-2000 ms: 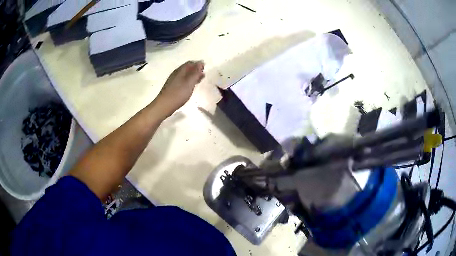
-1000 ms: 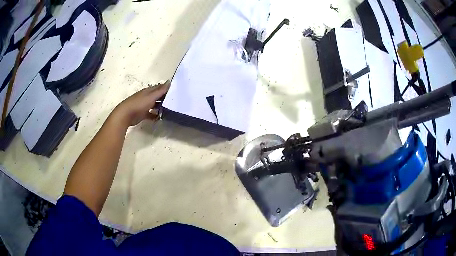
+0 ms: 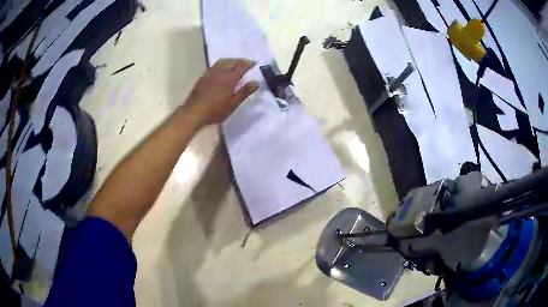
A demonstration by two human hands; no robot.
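A fabric stack topped with white marker paper (image 3: 270,150) lies in front of me, with a small dark notch near its near end. A metal lay clamp (image 3: 278,83) with an upright bar grips its right edge. My left hand (image 3: 227,90) lies on top of the stack, just left of the clamp, with thumb and fingers apart. The cutting machine (image 3: 496,255) stands at the lower right. Its grey base plate (image 3: 360,264) is on the table, apart from the stack's near corner. My right hand is not visible.
A second stack (image 3: 414,84) with a clamp lies to the right. Cut bundles (image 3: 60,150) with a thin brown strip across them fill the left side. A yellow connector (image 3: 467,39) hangs at the upper right. Small scraps lie on the cream table (image 3: 150,252).
The stack has turned so that its near end points toward the machine's side. My left hand has moved from its left corner onto its top. The machine sits lower right in view.
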